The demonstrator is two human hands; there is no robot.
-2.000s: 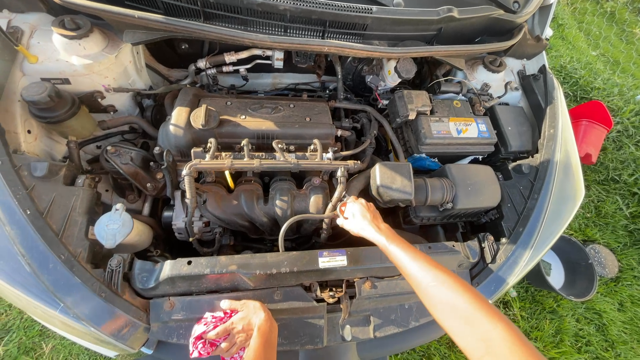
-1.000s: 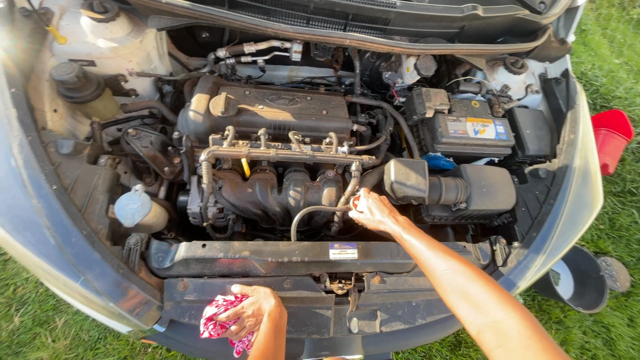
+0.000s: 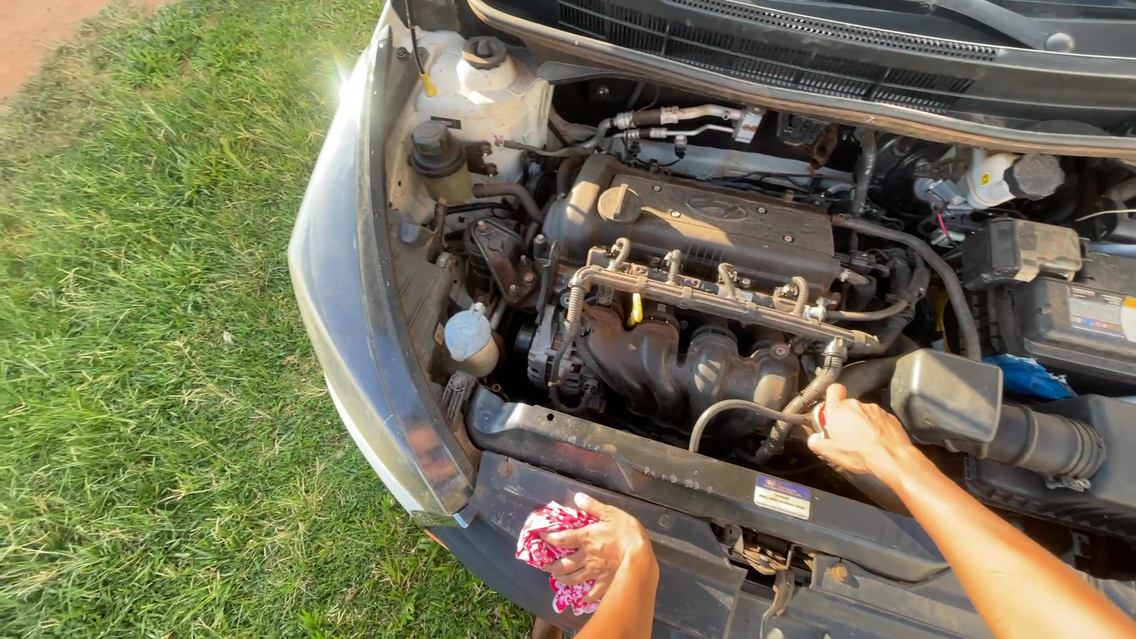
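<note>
In a car's engine bay, my right hand [image 3: 856, 435] is closed around something small and red, beside a thin hose [image 3: 737, 406] and a corrugated conduit [image 3: 812, 390] in front of the intake manifold [image 3: 692, 364]. Most of the red thing is hidden by my fingers. My left hand [image 3: 603, 546] holds a bunched red and white patterned cloth [image 3: 555, 532] over the dark front panel [image 3: 515, 497] near the headlight. Behind the manifold lies the engine cover [image 3: 710, 217] with its oil filler cap [image 3: 619, 203]. A yellow dipstick handle [image 3: 635, 309] stands up by the manifold.
The battery [image 3: 1078, 311] and the black air intake box [image 3: 945, 399] are at the right. A reservoir with a pale cap [image 3: 471, 337] and a black-capped reservoir [image 3: 437, 155] sit at the left. The radiator support [image 3: 621, 448] crosses the front; grass [image 3: 177, 355] lies beyond the fender.
The view has swung clearly to the left, showing more grass. My right hand stays by the thin hose, and my left hand still holds the cloth at the front panel.
</note>
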